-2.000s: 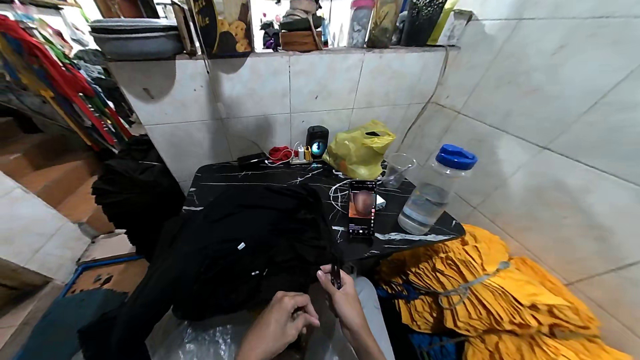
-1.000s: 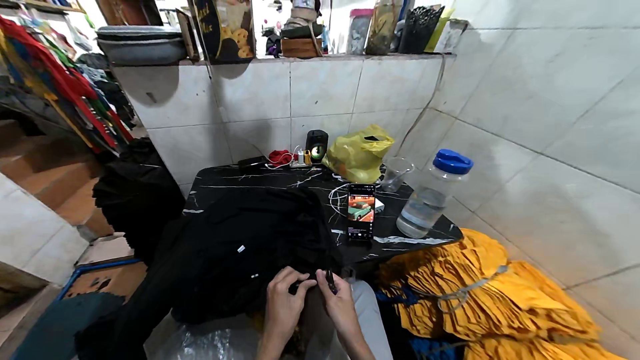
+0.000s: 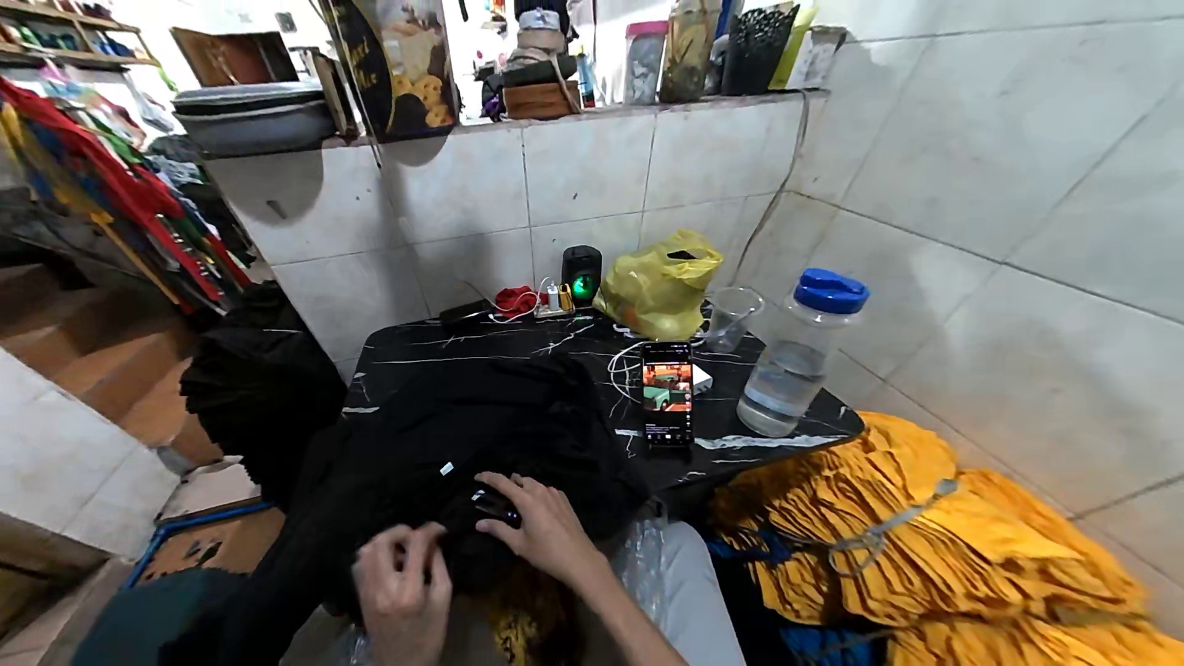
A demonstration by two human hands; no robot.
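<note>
Black fabric is heaped over the table's near left part and the lap, with a small white tag on it. My right hand lies on the near part of the cloth, its thumb and fingers around a small dark shiny object whose kind I cannot tell. To its left, my left hand is raised at the cloth's near edge with fingers curled; whether it pinches anything is hidden. A lit smartphone stands upright beyond the hands, to the right of the cloth.
On the black marbled table are a water jug, a clear plastic cup, a yellow plastic bag, a white cable and a black device. Tied bundles of orange fabric lie at right, dark cloth at left.
My hands, close together one second ago, are now farther apart. The right hand has moved up onto the black fabric, and the left hand has moved left. The picture on the phone has changed since two seconds ago.
</note>
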